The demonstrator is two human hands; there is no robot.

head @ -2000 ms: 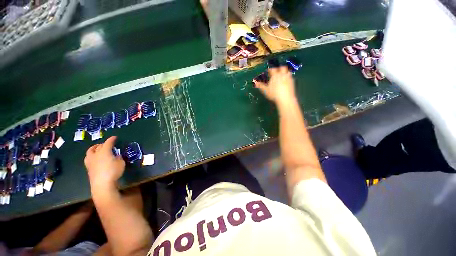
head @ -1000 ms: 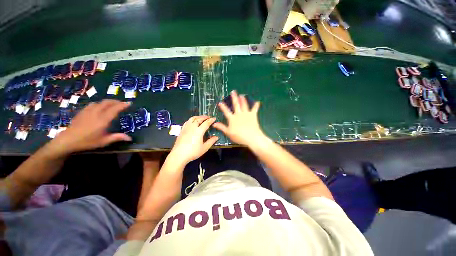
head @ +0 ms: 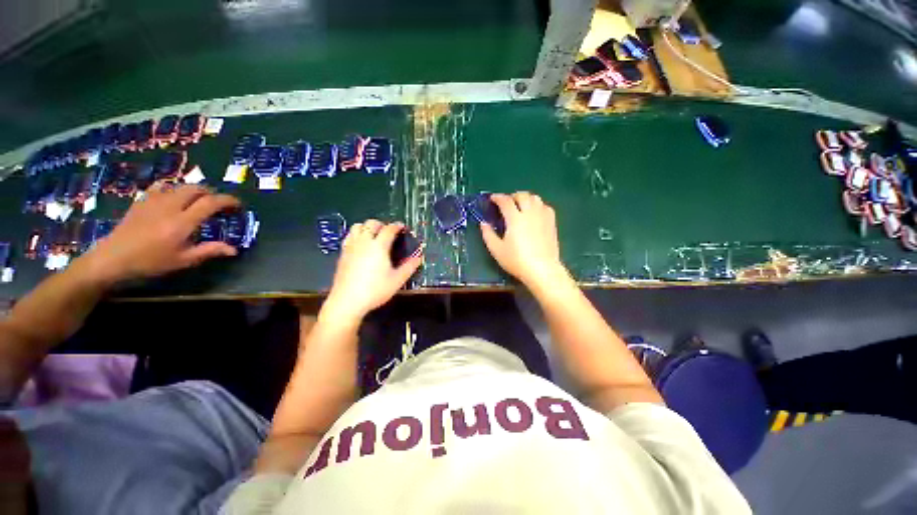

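My left hand [head: 369, 264] is on the bench near its front edge, with its fingers around a dark watch unit [head: 404, 248] with a reddish edge. My right hand [head: 523, 236] has its thumb and fingers on a dark blue-rimmed unit [head: 488, 210] on the green surface. Another blue-rimmed unit [head: 449, 212] lies just left of it, over the clear tape. A blue unit [head: 331, 231] lies left of my left hand, and a row of mostly blue units [head: 323, 159] lies farther back.
Another person's hand [head: 166, 236] is over blue units at the left, near rows of units [head: 136, 134]. A single blue unit [head: 713, 130] lies right of centre. Pinkish units [head: 858, 179] lie far right. A metal post [head: 565, 50] stands by a cardboard tray [head: 694, 68].
My hands have moved apart, and units show between and under them. The left one is now on a reddish-edged unit. The other person's hand has come down onto blue units.
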